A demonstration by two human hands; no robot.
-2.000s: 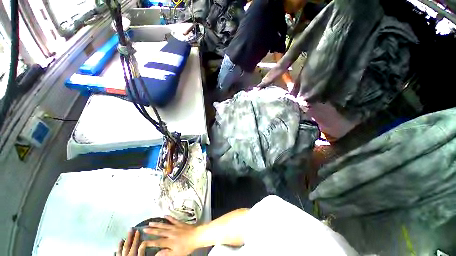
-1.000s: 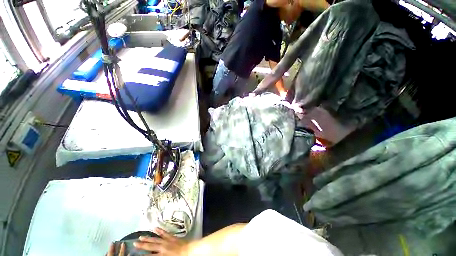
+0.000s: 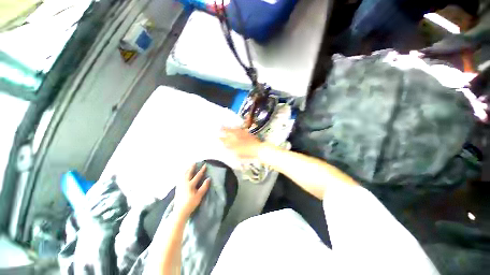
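A grey mottled jacket [image 3: 201, 236] lies partly over the rounded black sleeve board [image 3: 231, 185], with more of its cloth [image 3: 99, 231] bunched at the lower left. My left hand [image 3: 194, 188] rests on the jacket on the board, fingers apart. My right hand [image 3: 240, 144] is raised off the board, beside the steam iron [image 3: 259, 110]; the fingers are blurred, and whether they touch the handle cannot be told. The iron sits at the table's right end on the crumpled pale rest pad [image 3: 279, 131], with dark hoses rising from it.
The pale ironing table [image 3: 166, 123] reaches away from me. Beyond it stands another pale table [image 3: 290, 53] with a blue pad [image 3: 263, 19]. A heaped pile of grey mottled jackets [image 3: 397, 118] stands to the right. A control box [image 3: 141, 38] is on the left wall.
The view has turned, bringing the board and jacket into sight. My right hand has left the board and moved up to the iron. My left hand is now on the jacket.
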